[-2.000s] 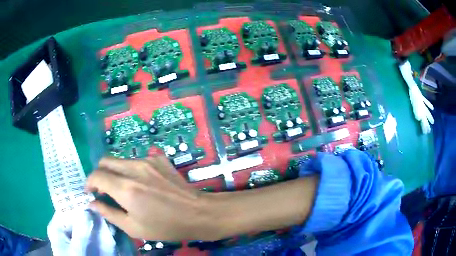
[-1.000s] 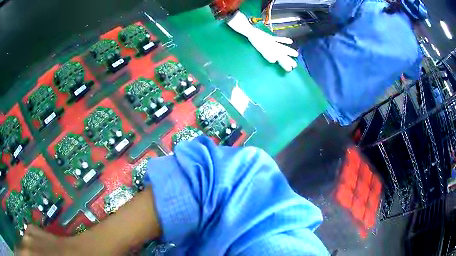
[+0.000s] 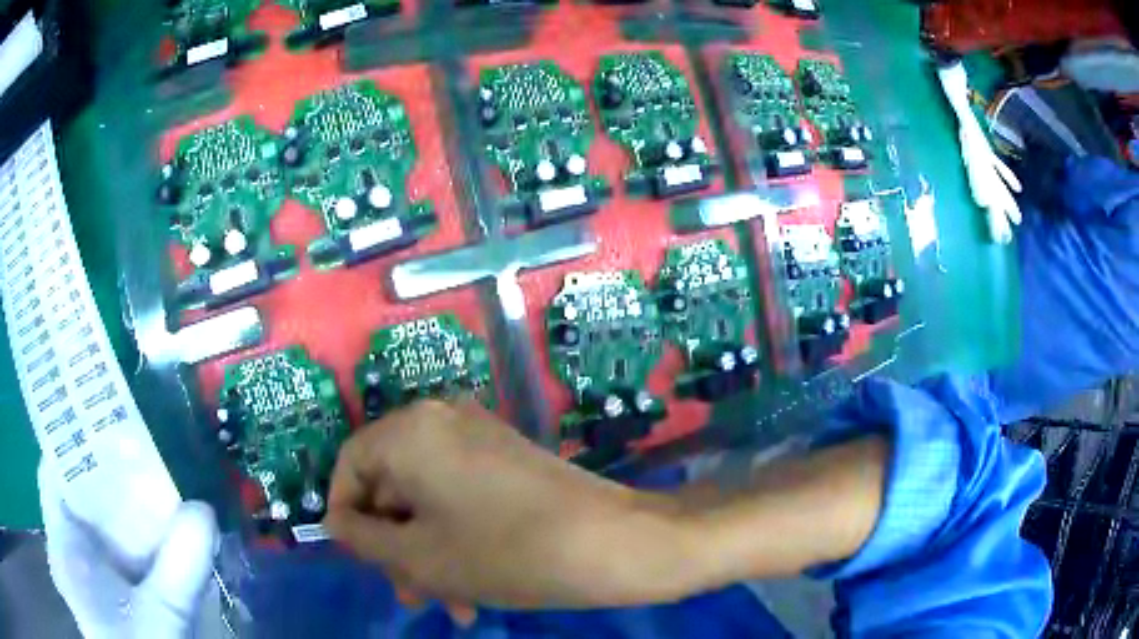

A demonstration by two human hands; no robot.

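Note:
My left hand [image 3: 125, 549], in a white glove, holds the lower end of the long white label strip [image 3: 56, 312] at the left. My bare right hand [image 3: 487, 512] is over the nearest row, fingers curled together. Its fingertips are beside a small white label [image 3: 309, 533] at the lower edge of the near-left circuit board [image 3: 281, 431]. Whether the fingers still touch the label is unclear. The hand partly covers the neighbouring circuit board [image 3: 425, 356]. The middle-row boards, such as this one [image 3: 356, 162], carry white labels on their black components.
The clear tray [image 3: 487, 268] has shiny ribs around the boards, over red areas. The black label holder [image 3: 50, 75] is cut off at upper left. A white glove [image 3: 981, 156] lies on the green mat [image 3: 956, 325] at right. Blue cloth [image 3: 1080, 293] and black wire racks [image 3: 1087, 499] are beyond.
My right hand has moved from the label strip to the near-left board. The view swung right and has come back, now showing the nearer rows. My left hand, out of view one second ago, shows again.

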